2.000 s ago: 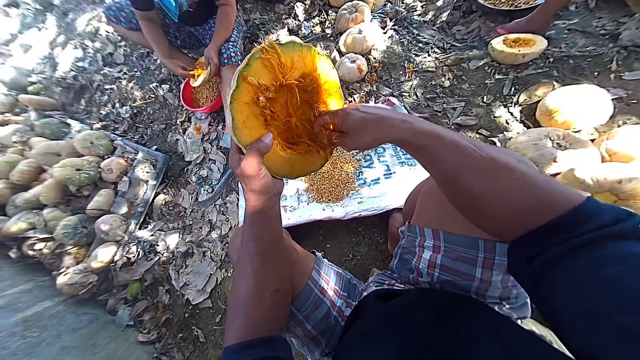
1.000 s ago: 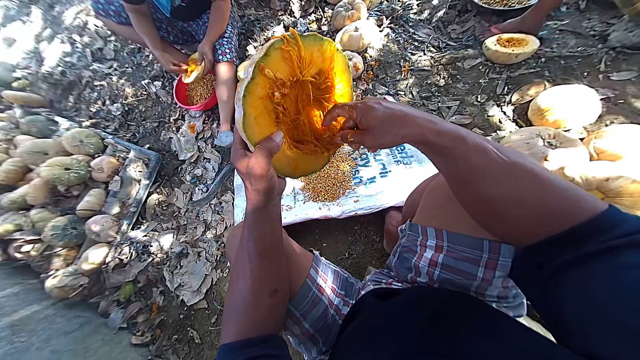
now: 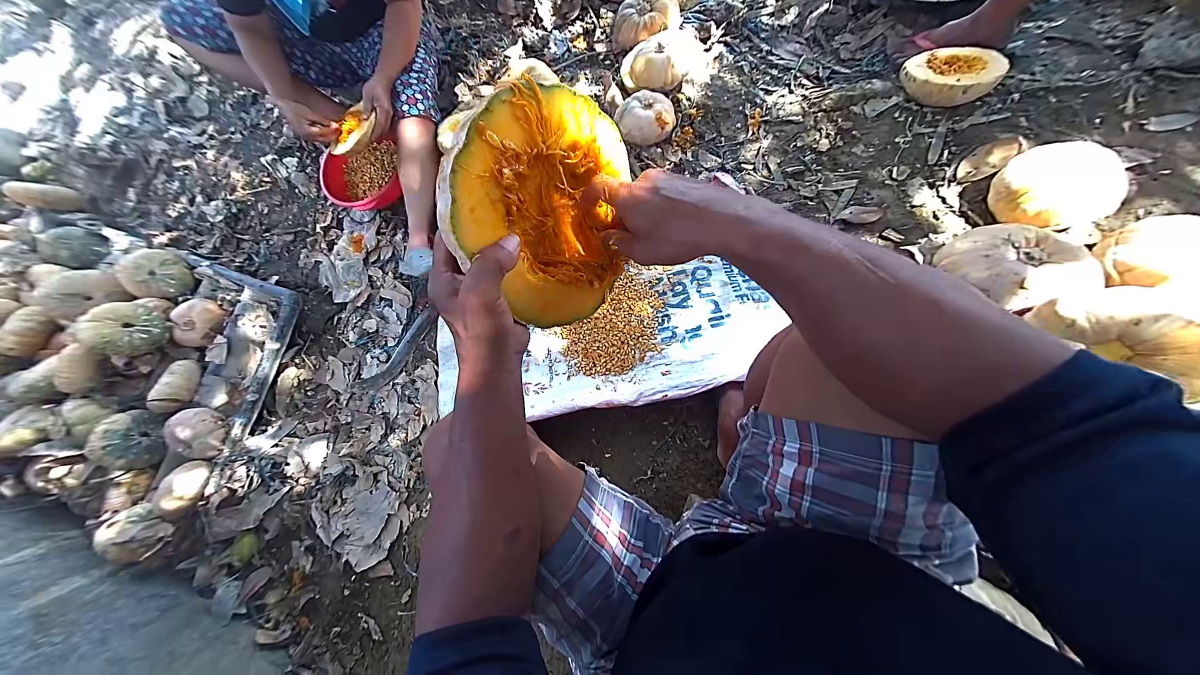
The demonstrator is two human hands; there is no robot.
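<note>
My left hand (image 3: 483,286) grips the lower left rim of a large halved pumpkin (image 3: 483,192), its thumb over the cut face. Orange fibrous pulp fills the hollow, which faces up toward me. At the right side of the hollow is my right hand (image 3: 652,217), its fingertips in the pulp; the fingers are partly hidden, so whether they pinch anything does not show. Under the pumpkin, a pile of pumpkin seeds (image 3: 619,333) lies on a white woven sack (image 3: 727,347) that bears printing.
A co-worker's hands (image 3: 342,117) hold a pumpkin piece over a red bowl (image 3: 370,178) of seeds. Many small pumpkins (image 3: 122,328) lie at left by a dark tray edge (image 3: 272,347). Larger pumpkins (image 3: 1059,185) and a halved one (image 3: 954,77) sit at right on leaf-strewn ground.
The right hand's fingers were partly lifted from the pulp a second ago and are now deeper in it. The pumpkin half has stayed in my left hand.
</note>
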